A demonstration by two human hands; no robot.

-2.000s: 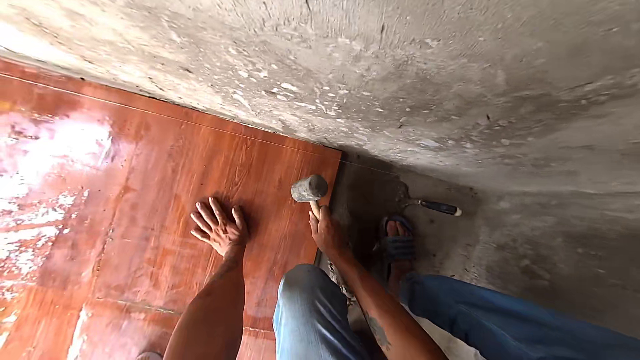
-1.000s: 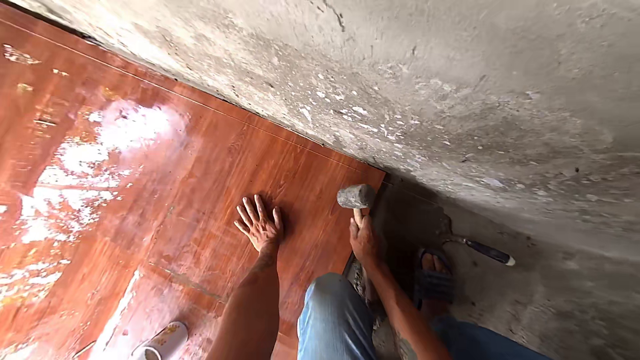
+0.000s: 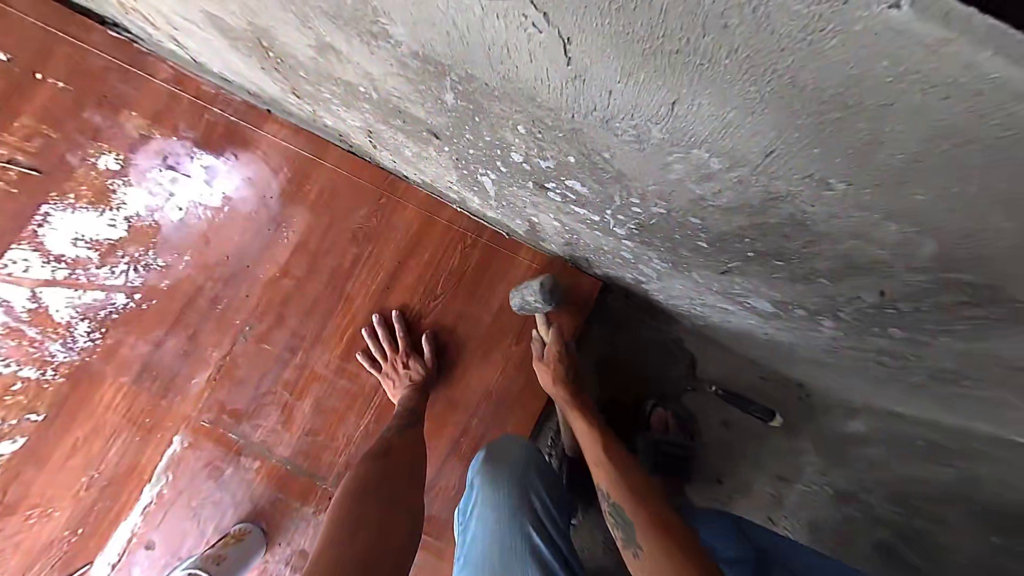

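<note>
My left hand (image 3: 400, 360) lies palm down with spread fingers on a glossy, reddish-brown wood-look floor tile (image 3: 456, 320). To its right, my right hand (image 3: 556, 364) is closed around the wooden handle of a mallet. The mallet's grey, worn head (image 3: 536, 294) is over the tile near its right corner; whether it touches the surface I cannot tell. A thin string line (image 3: 344, 170) runs along the tiles close to the wall.
A rough, paint-spotted cement wall (image 3: 720, 160) borders the tiles. A trowel with a dark handle (image 3: 744, 404) lies on the bare concrete floor (image 3: 840, 480) at right, near my sandalled foot (image 3: 668, 424). A white patterned cup-like object (image 3: 232, 552) stands at lower left.
The view has turned and shifted. My left hand stays flat on the tile, and my right hand keeps hold of the mallet.
</note>
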